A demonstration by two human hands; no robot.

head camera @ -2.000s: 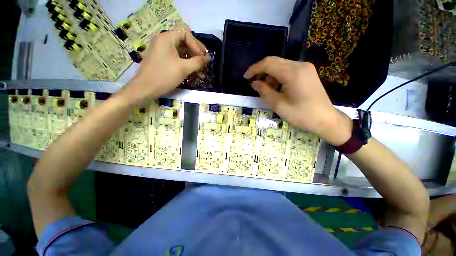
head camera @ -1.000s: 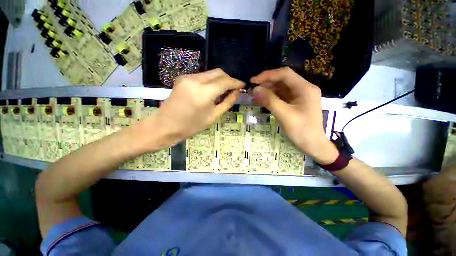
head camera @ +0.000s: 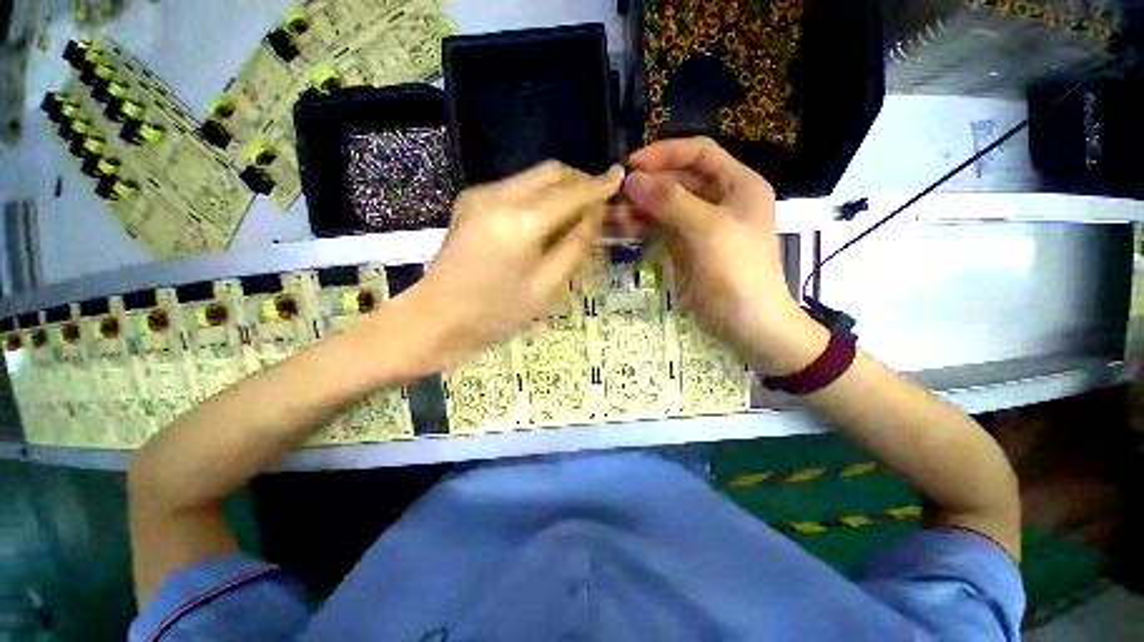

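Note:
My left hand (head camera: pixel 533 238) and my right hand (head camera: pixel 709 226) meet at the fingertips above the far edge of a cream circuit board panel (head camera: pixel 565 376). A tiny dark part shows between the pinched fingertips; its shape is too small to tell. My left hand is somewhat blurred and hides the panel's upper left part. The panel lies between pale metal rails. Another panel (head camera: pixel 113 376) with dark orange ring coils along its far edge lies to the left, partly under my left forearm.
Beyond the rail stand a small parts bin (head camera: pixel 398 176) with a silvery tangle, a black bin (head camera: pixel 527 113), and a large bin with orange rings (head camera: pixel 721 75). Boards with yellow and black parts (head camera: pixel 151 151) lie far left. A cord (head camera: pixel 941 178) runs from my right wrist strap.
My left hand has moved right from the small bin to meet my right hand. Both hands now stay together at the fingertips. The bins and boards have shifted left in view.

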